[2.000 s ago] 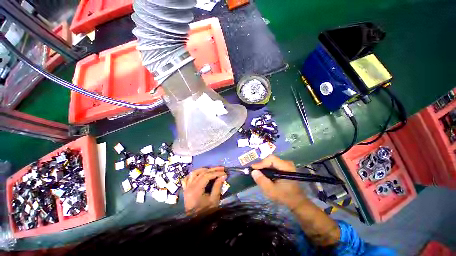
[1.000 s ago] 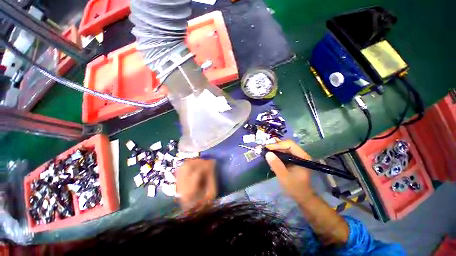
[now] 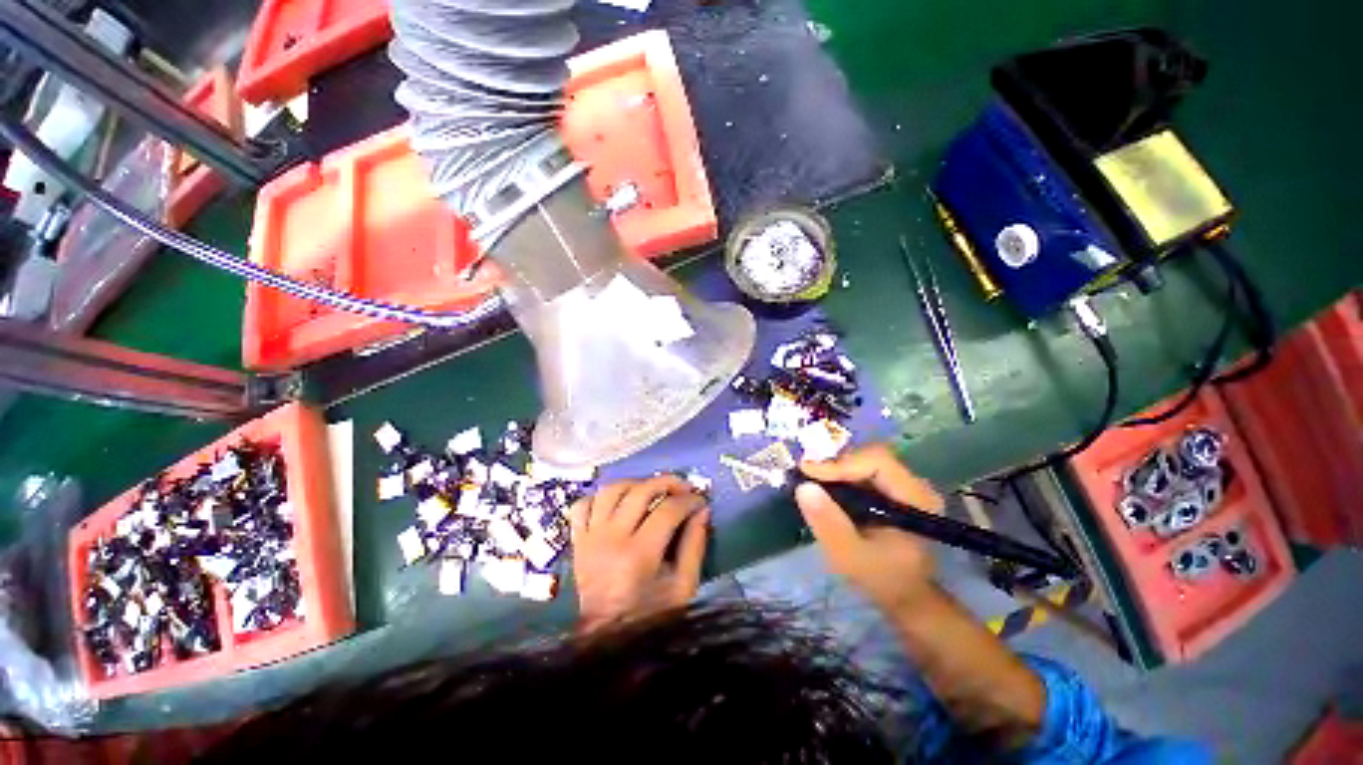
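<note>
My right hand (image 3: 872,523) is shut on the black soldering iron (image 3: 994,537), its tip at the tan gridded piece (image 3: 767,460) on the blue pad (image 3: 658,465). My left hand (image 3: 640,547) is curled at the pad's front edge; a small white-and-dark assembly (image 3: 698,483) shows at its fingertips, mostly hidden by the fingers. A loose pile of assemblies (image 3: 481,516) lies on the green mat left of my left hand. A smaller pile (image 3: 800,392) lies on the pad just beyond the gridded piece.
The fume hood (image 3: 635,366) hangs over the pad. Behind are a round tin (image 3: 779,259) and salmon tray (image 3: 351,224). Tweezers (image 3: 939,332) and the blue soldering station (image 3: 1017,209) are right. A full parts tray (image 3: 322,523) is left; a tray of metal rings (image 3: 1196,598) is lower right.
My left hand has moved from the iron tip to the loose pile, then back right to the pad's edge. The iron tip has moved away from the left hand to the gridded piece.
</note>
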